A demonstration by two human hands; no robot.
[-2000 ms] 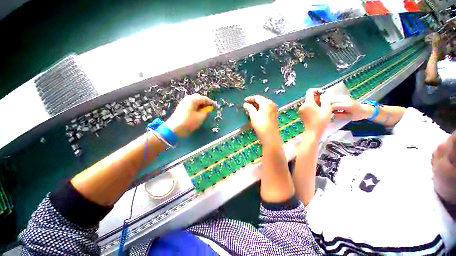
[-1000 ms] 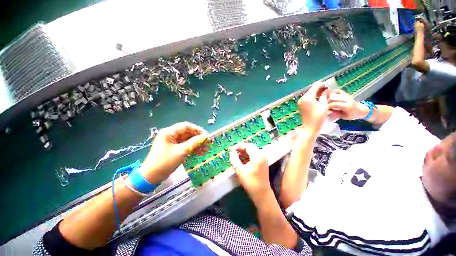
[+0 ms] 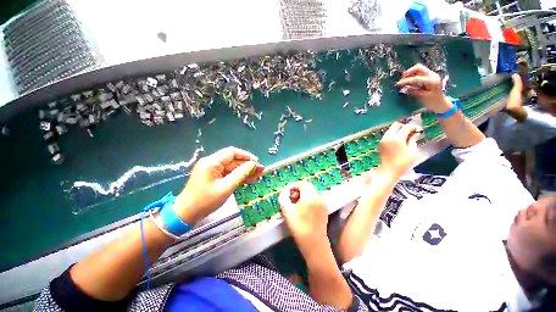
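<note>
A green PCB panel (image 3: pixel 259 210) with small blue parts lies in the rail. My left hand (image 3: pixel 213 183), with a blue wrist strap (image 3: pixel 175 218), is over the panel's left end, thumb and fingertips together; any tiny part between them cannot be made out. My right hand (image 3: pixel 306 210) is at the panel's near edge with its fingers curled; its contents are hidden. Small silvery leaded parts (image 3: pixel 277 76) lie heaped on the green mat. Boxier metal parts (image 3: pixel 161 100) lie at the heap's left. A few loose parts (image 3: pixel 280 131) lie nearer the rail.
A shiny clear strip (image 3: pixel 131 177) lies on the mat at left. Grey ridged rectangles (image 3: pixel 49 46) sit on the white ledge (image 3: pixel 195 27). A neighbour in a white top works at my right, one hand (image 3: pixel 422 85) above the mat, the other (image 3: pixel 399 146) at the boards. A dark gap (image 3: pixel 341 153) separates panels.
My left hand has moved from the loose parts to the panel; my right has come down to its near edge. The neighbour's one hand has moved out over the mat. The white ring no longer shows.
</note>
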